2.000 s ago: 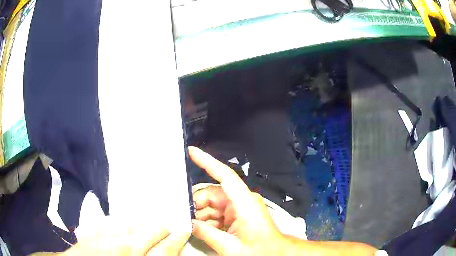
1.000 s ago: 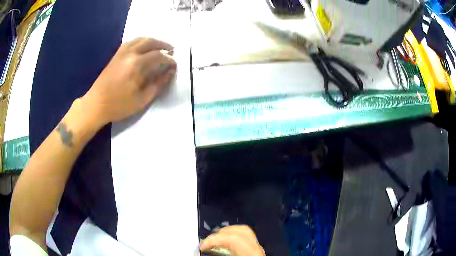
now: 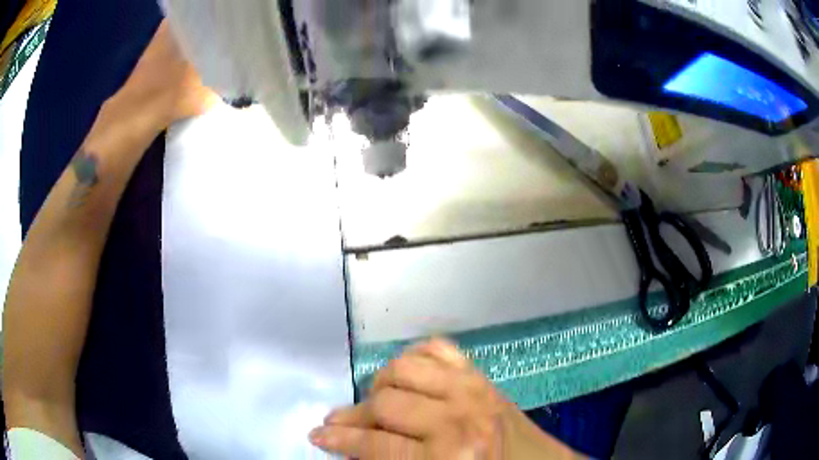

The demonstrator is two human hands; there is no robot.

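Note:
A long white panel, likely interfacing (image 3: 256, 296), lies on navy fabric (image 3: 126, 296) and runs up under the sewing machine head (image 3: 386, 45). Its straight right edge lines up near the presser foot area, which is blurred by glare. My left hand (image 3: 184, 85) is at the upper left on the fabric; its fingers are hidden behind the machine head. My right hand (image 3: 431, 404) is at the panel's lower right edge, fingers curled and blurred, fingertips over the white panel. Whether either hand grips the cloth cannot be told.
Shears (image 3: 629, 193) with black handles lie right of the needle area, handles over the green ruled strip (image 3: 557, 355). A small silver tool (image 3: 769, 216) lies at the far right. The machine's blue-lit display (image 3: 736, 85) is upper right. Dark floor and white scraps show lower right.
The view has moved up and closer to the machine. My left hand has moved forward behind the machine head. My right hand now shows higher, beside the table's front edge.

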